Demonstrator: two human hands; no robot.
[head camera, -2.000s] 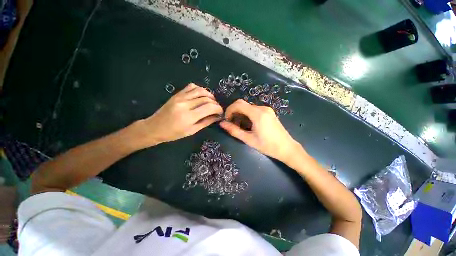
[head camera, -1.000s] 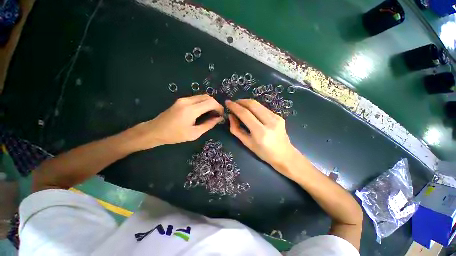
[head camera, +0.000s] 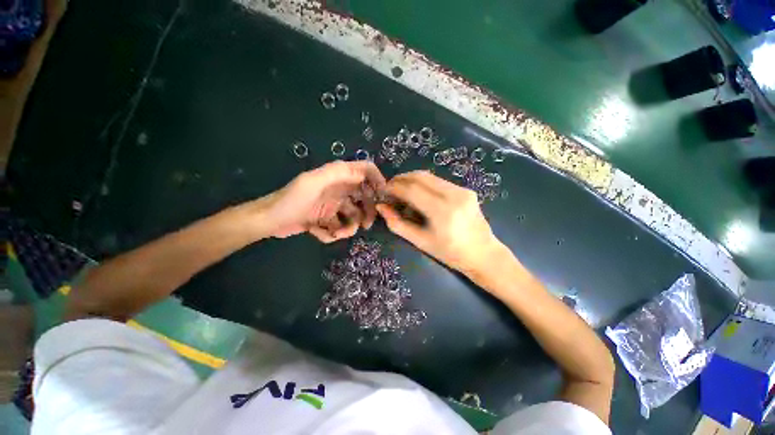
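My left hand (head camera: 327, 202) and my right hand (head camera: 438, 217) meet fingertip to fingertip over the middle of the bench. My left palm is turned partly up, with its fingers curled around small rings. My right thumb and forefinger pinch at the same spot; what they pinch is too small and blurred to tell. A heap of small silvery-purplish rings (head camera: 370, 289) lies just below my hands. Looser scattered rings (head camera: 463, 163) lie beyond them toward the metal rail, with a few single rings at the upper left.
The chipped pale metal rail (head camera: 476, 98) runs diagonally beyond the rings. Black cylinders (head camera: 692, 72) are on the green conveyor (head camera: 527, 51). A clear plastic bag (head camera: 659, 344) and a blue-and-white box (head camera: 738, 378) are at the right. Dark units (head camera: 38, 263) show at the left edge.
My left hand has turned its palm more upward, showing its curled fingers. My right fingertips have closed in against it. The black cylinders have shifted on the conveyor.
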